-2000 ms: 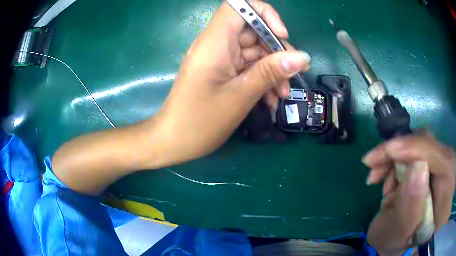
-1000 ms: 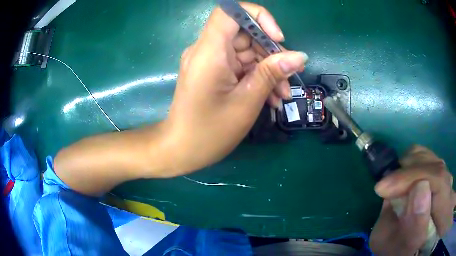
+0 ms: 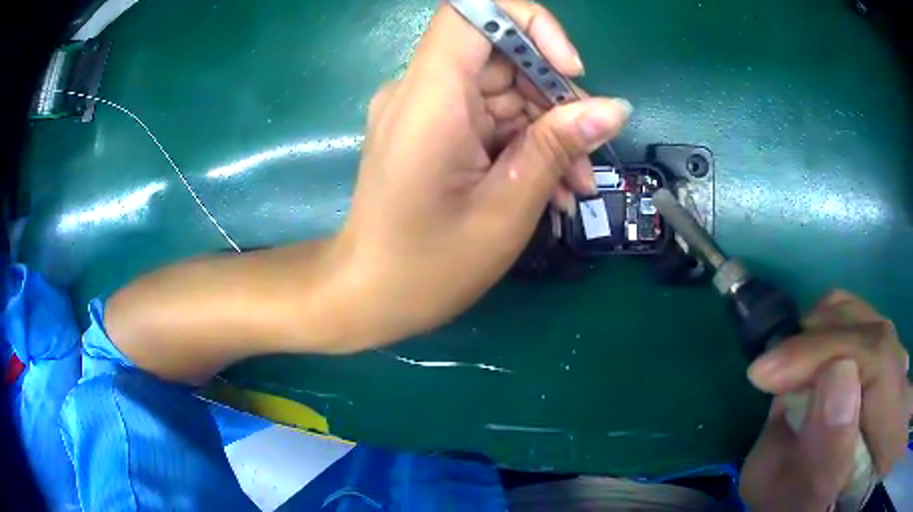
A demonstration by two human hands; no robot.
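Note:
A black watch housing lies open in a black fixture, with a small board and a pale rectangle showing inside. My left hand holds perforated silver tweezers, their tips pointing down at the top of the housing. My left fingers hide the fixture's left part. My right hand holds the soldering iron from the lower right. Its tip end is over the housing's right side, close to the board; whether it touches cannot be told.
A solder reel stands at the far left. Solder wire curves from it across the green mat and passes behind my left forearm. A yellow piece lies at the near edge.
The soldering iron has swung down and left from the right side to the housing. The fixture and housing sit slightly further right and up in view. My left hand keeps its tweezers.

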